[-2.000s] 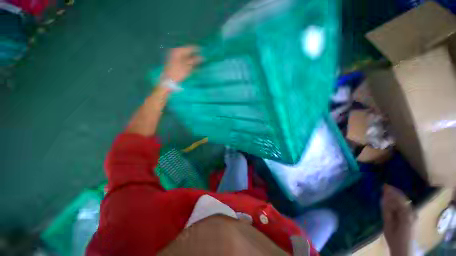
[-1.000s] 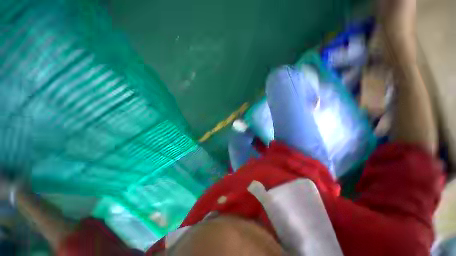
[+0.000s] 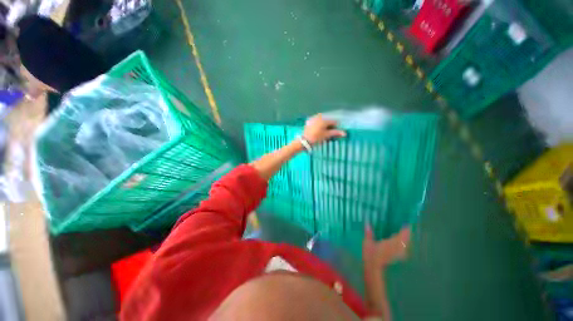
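Observation:
A green lattice-sided crate (image 3: 352, 182) stands or is held, slightly blurred, in front of me. Pale clear film (image 3: 367, 118) shows at its top edge. My left hand (image 3: 323, 130) is closed over the crate's upper rim. My right hand (image 3: 386, 247) is blurred at the crate's lower near side, with thumb and fingers apart; whether it touches the crate I cannot tell. The crate's inside and bottom are mostly hidden.
Another green crate (image 3: 160, 178) with crinkled clear film (image 3: 119, 125) is at the left, beside the cardboard-covered bench (image 3: 28, 251). A red stool (image 3: 129, 269) is below it. Stacked crates (image 3: 490, 63), a red printed carton (image 3: 436, 24) and a yellow crate (image 3: 543, 194) are at the right.
The view has turned. The crate that loomed at the left is now in front of me. My right hand has come from the upper right down to the crate's side. The film-lined crate now shows at left.

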